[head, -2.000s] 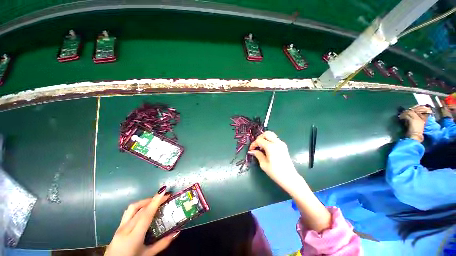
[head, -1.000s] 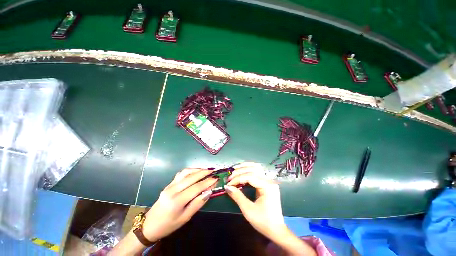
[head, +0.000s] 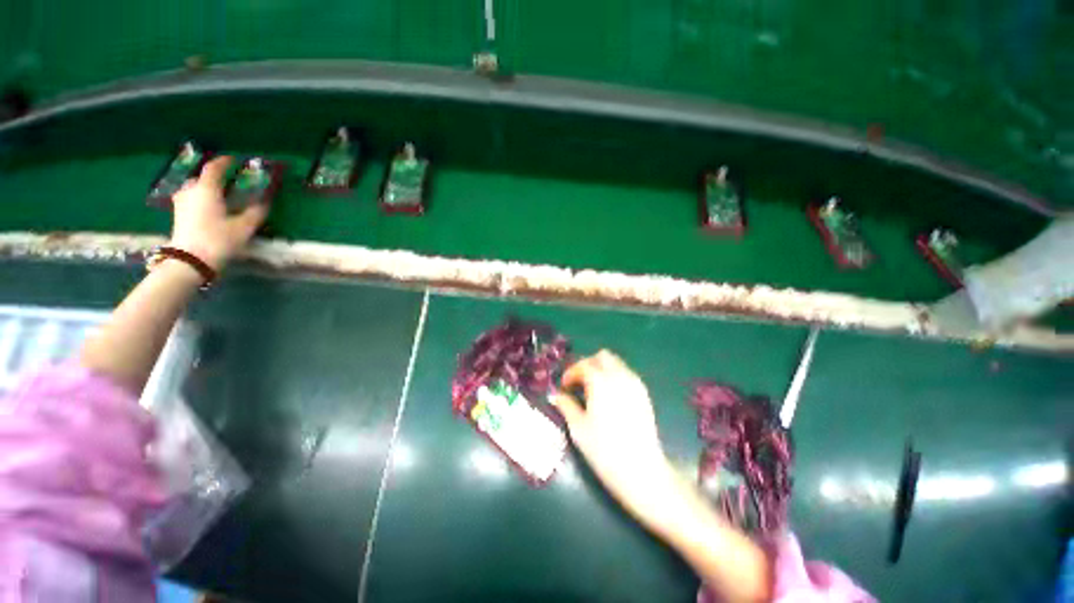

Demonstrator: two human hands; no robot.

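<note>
My left hand (head: 212, 216) is over the green belt at the upper left, with its fingers around a red-rimmed phone half-assembly (head: 254, 184) that lies at the belt surface. My right hand (head: 610, 418) is at the right edge of the left pile of dark-red trim strips (head: 509, 353), fingertips close together. The blur hides whether they hold a strip. A resting phone unit (head: 525, 438) lies against that pile, tilted. A second pile of strips (head: 744, 442) lies to the right, partly behind my right forearm.
More phones (head: 405, 180) lie spaced along the conveyor belt (head: 554, 194) behind the worn whitish ledge (head: 565, 286). A pale narrow strip (head: 799, 379) and a black slim tool (head: 905, 501) lie at right. Whitish trays (head: 47, 339) and clear plastic (head: 194, 477) are at left.
My left hand has moved from the bench front up to the belt with the phone. My right hand has left the phone and moved up to the left pile. The view has shifted.
</note>
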